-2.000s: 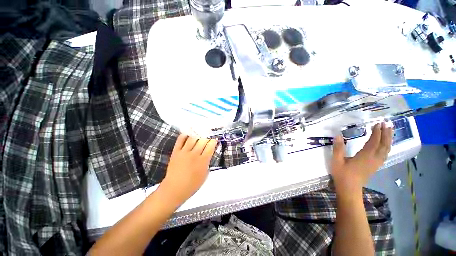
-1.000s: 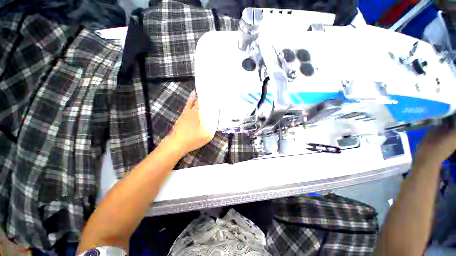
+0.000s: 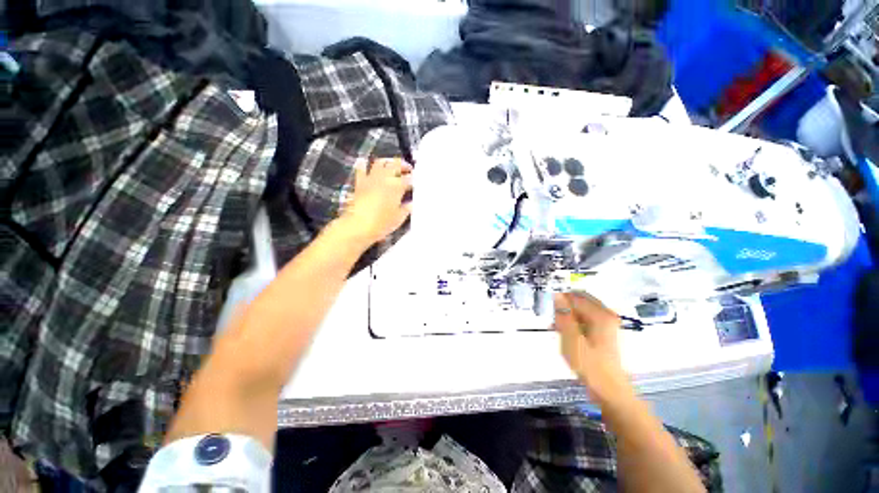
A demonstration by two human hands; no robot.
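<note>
A plaid garment piece with dark trim lies bunched behind and left of the sewing machine. My left hand grips its near right part beside the machine head, fingers curled. My right hand is at the bed just right of the needle area, fingertips bent together by the short grey cylinders; whether they hold anything is unclear. Part of the black thread snips shows right of that hand. No plaid cloth shows under the needle area.
A large plaid heap hangs at the left. Dark cloth lies behind the machine. More plaid cloth hangs below the table's ruler-like front edge. A patterned apron shows at the bottom.
The plaid piece has come away from the needle area, back and left, with my left hand. My right hand has come back from the machine's far right to beside the needle area. The view has shifted.
</note>
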